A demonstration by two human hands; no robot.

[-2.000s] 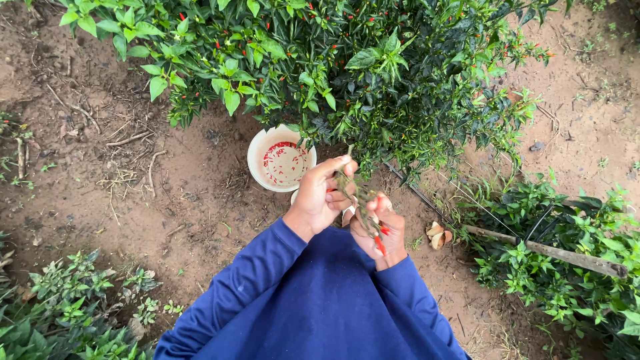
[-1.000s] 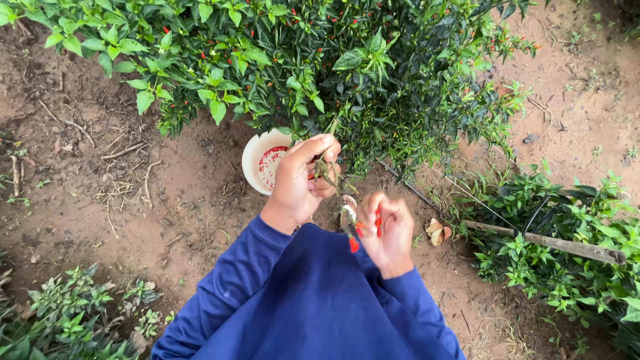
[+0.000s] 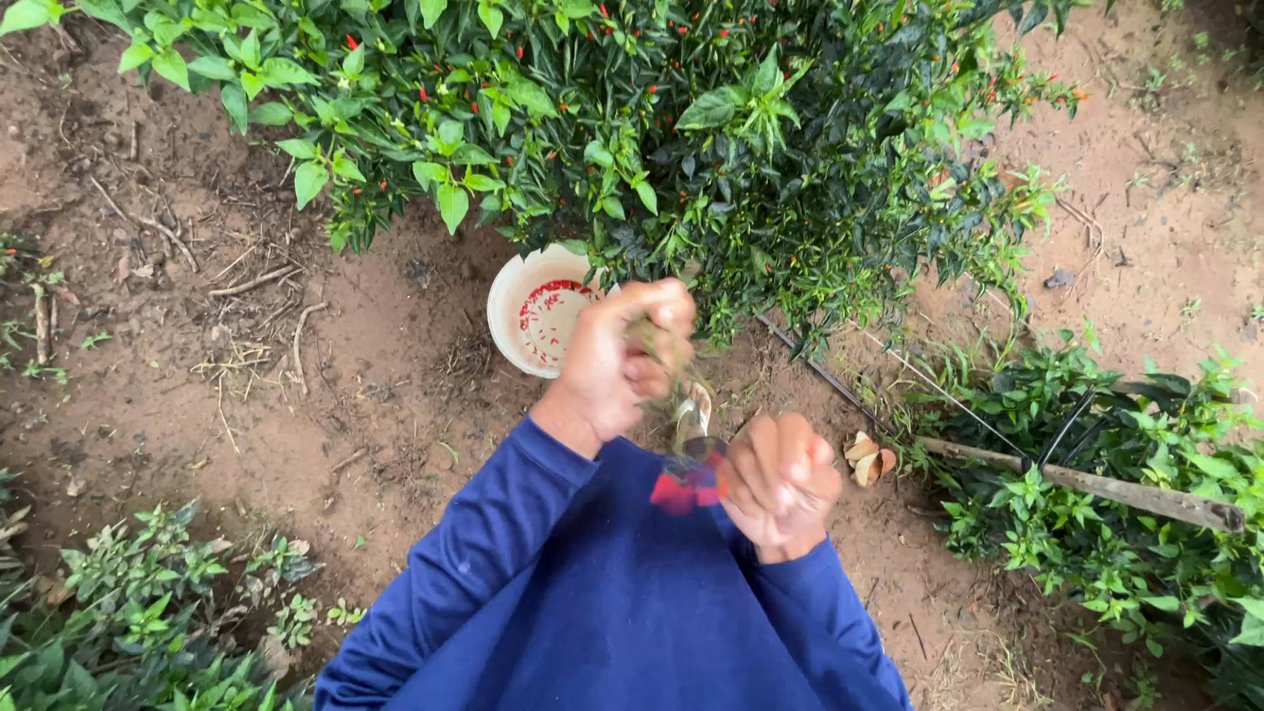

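My left hand (image 3: 632, 360) is closed around a bunch of thin green plant stems (image 3: 667, 360), which are blurred. Below and to the right, my right hand (image 3: 782, 484) is curled closed, palm and fingertips partly hidden; blurred red chili peppers (image 3: 686, 489) show at its left side. Whether it grips them cannot be made out. Behind my left hand, a white bucket (image 3: 506, 321) stands on the soil with small red chilies on its bottom; my hand and leaves cover part of its rim. Just above both hands grows a leafy chili bush (image 3: 711, 188) with many red fruits.
A wooden pole (image 3: 1136, 491) with a cord tied to it lies across plants at the right. A thin dark rod (image 3: 820, 367) runs from the bush toward it. Dry brown leaves (image 3: 867, 459) rest near my right hand. More low plants (image 3: 128, 622) grow at the lower left.
Two seconds ago my hands were close together at the stems; now they are farther apart. My left hand has closed into a fist, and my right hand has curled.
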